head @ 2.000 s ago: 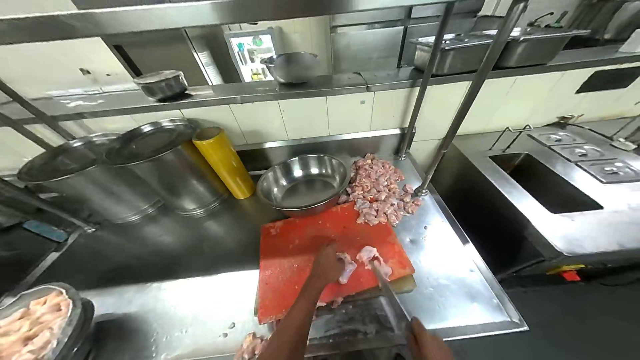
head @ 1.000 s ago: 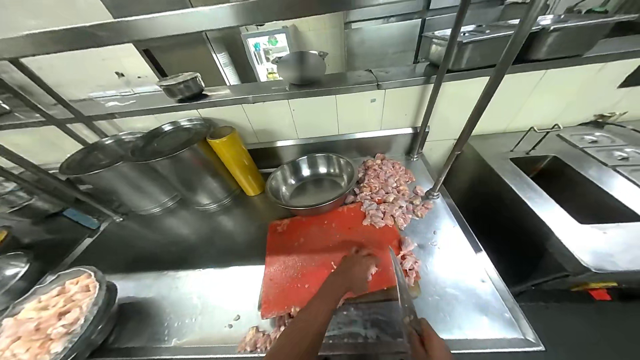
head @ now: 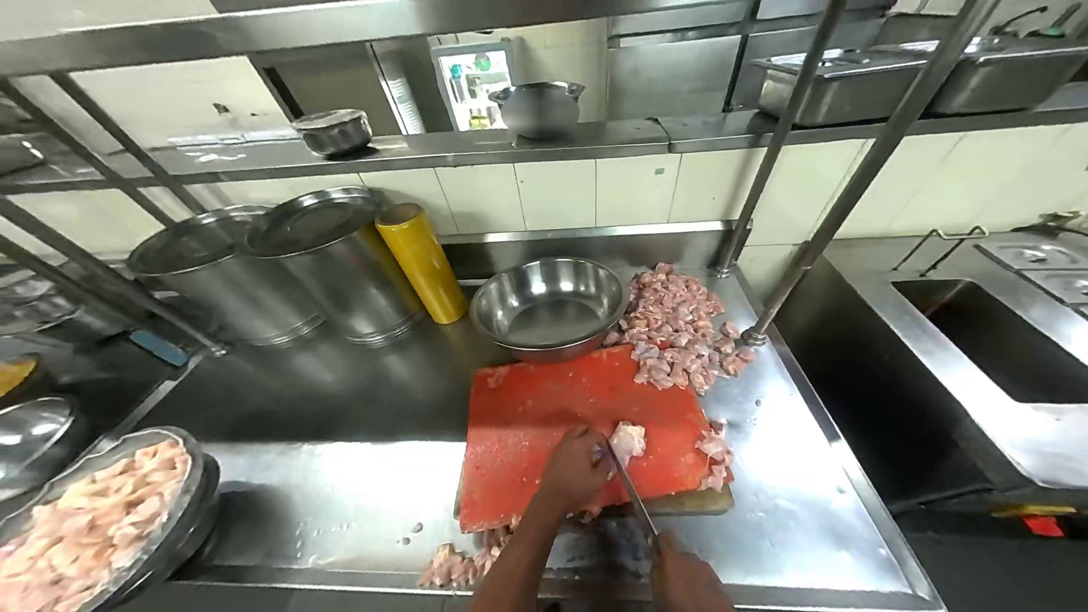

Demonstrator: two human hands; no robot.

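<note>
My left hand (head: 578,466) is over the red cutting board (head: 527,425), its fingers on a piece of raw meat that they mostly hide. My right hand (head: 684,574) grips the handle of a knife (head: 633,493) below the board's front edge. The blade points up and left, its tip between my left fingers and a pale piece of raw meat (head: 628,443). More cut pieces (head: 716,455) lie at the board's right edge. A heap of raw meat chunks (head: 676,323) lies behind the board, beside an empty steel bowl (head: 550,306).
Two tall lidded steel pots (head: 340,263) and a yellow roll (head: 422,263) stand at the back left. A basin of pale raw meat (head: 93,518) is at the left front. Meat scraps (head: 455,565) lie near the front edge. A steel post (head: 867,170) rises at the right.
The knife has moved left, from the board's right side to beside my left hand. Pieces have appeared at the board's right edge since the oldest frame. The view has shifted slightly.
</note>
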